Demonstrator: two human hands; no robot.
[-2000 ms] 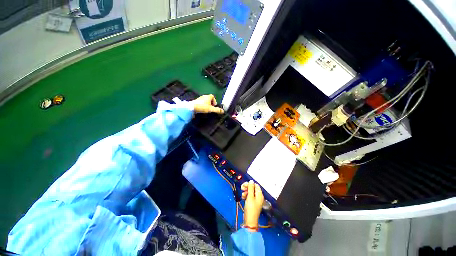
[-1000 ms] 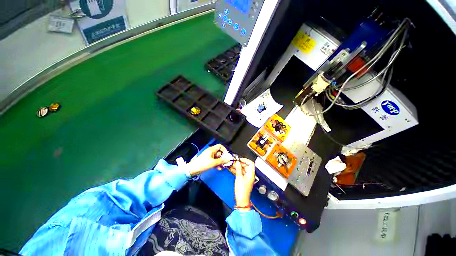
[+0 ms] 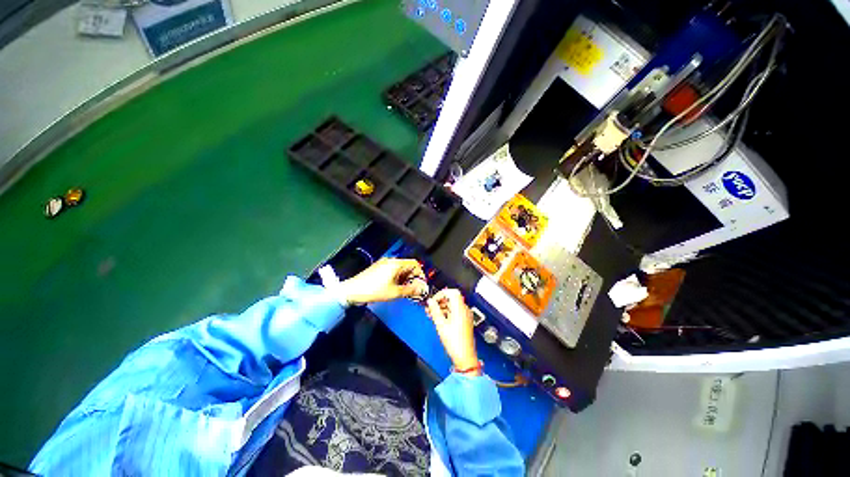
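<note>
My left hand (image 3: 387,280) holds a small round module (image 3: 419,290) at its fingertips, above the blue surface in front of the machine. My right hand (image 3: 451,320) is close to the module's right side, fingertips pinched together; whether it grips a part is too small to tell. The black component tray (image 3: 340,157) lies on the green belt beyond my left hand, with a gold-orange piece (image 3: 364,187) in one pocket. Three orange fixtures (image 3: 528,282) sit on and beside a silver-grey base plate (image 3: 582,300), right of the tray.
The machine head (image 3: 610,133) with hoses stands behind the fixtures. A second black tray (image 3: 421,90) lies farther off on the green belt (image 3: 186,205). Two round parts (image 3: 54,206) lie at the belt's far left. The control panel's red lamp (image 3: 562,393) is at its near right end.
My left hand has come back from the tray to the front of my body and now holds the module beside my right hand. The fixtures and base plate are nearer the panel; the machine head has shifted.
</note>
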